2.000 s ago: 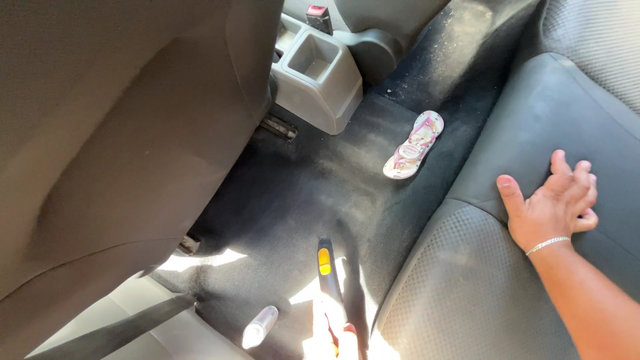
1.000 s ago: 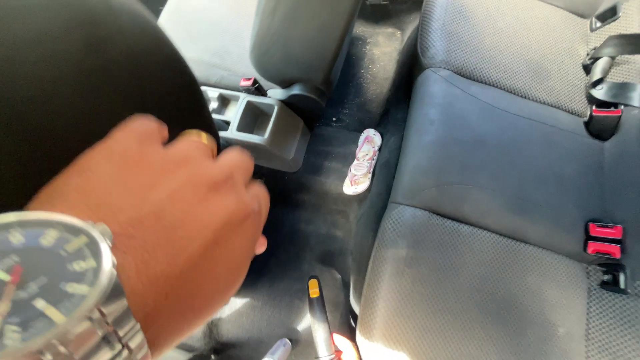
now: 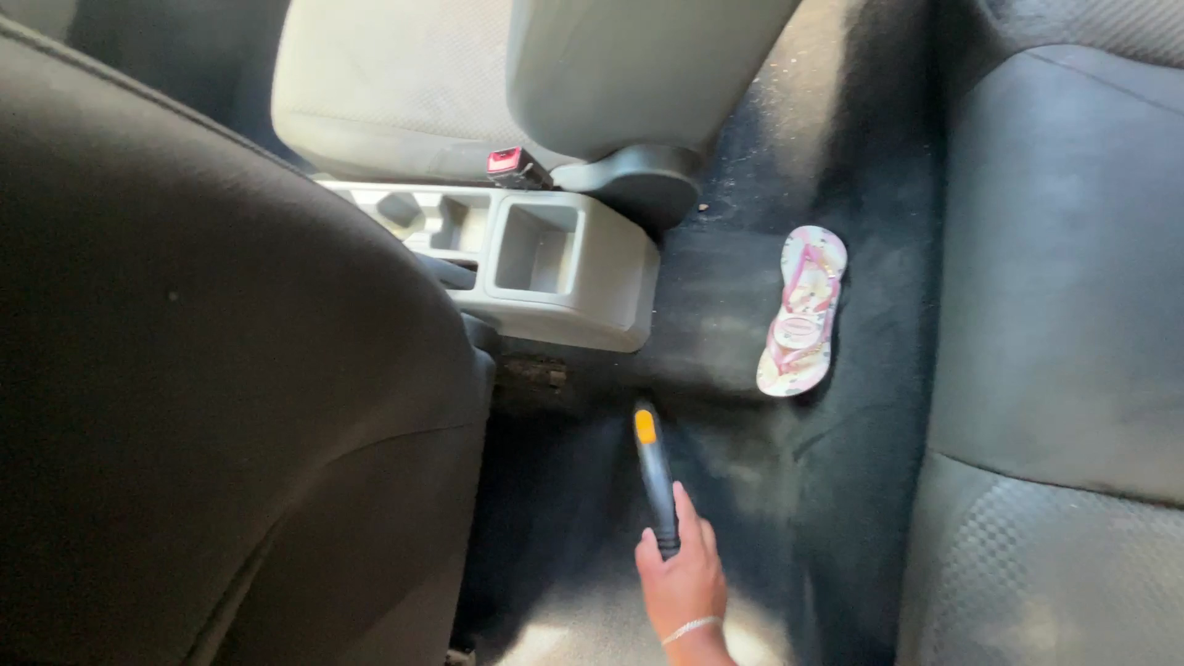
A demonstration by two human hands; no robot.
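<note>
My right hand (image 3: 684, 573), with a thin bracelet at the wrist, is low in the centre. It is closed around the lower end of a black handle with an orange inset (image 3: 655, 476); thumb and fingers lie on either side of it. The hand covers the rest of that object, so its kind is unclear. Up and to the right, a pair of white and pink flip-flops (image 3: 800, 314) lies on the dark car floor (image 3: 721, 296). My left hand is out of view.
A dark front seatback (image 3: 231, 370) fills the left. Beyond it are a grey centre console (image 3: 592, 277), a red seat-belt buckle (image 3: 506, 163) and a light front seat (image 3: 398, 83). The grey rear bench (image 3: 1064, 277) borders the floor on the right.
My right hand, on the rear bench two seconds ago, is now at the black handle. My left hand, with a watch and ring, has left the view. The view has shifted.
</note>
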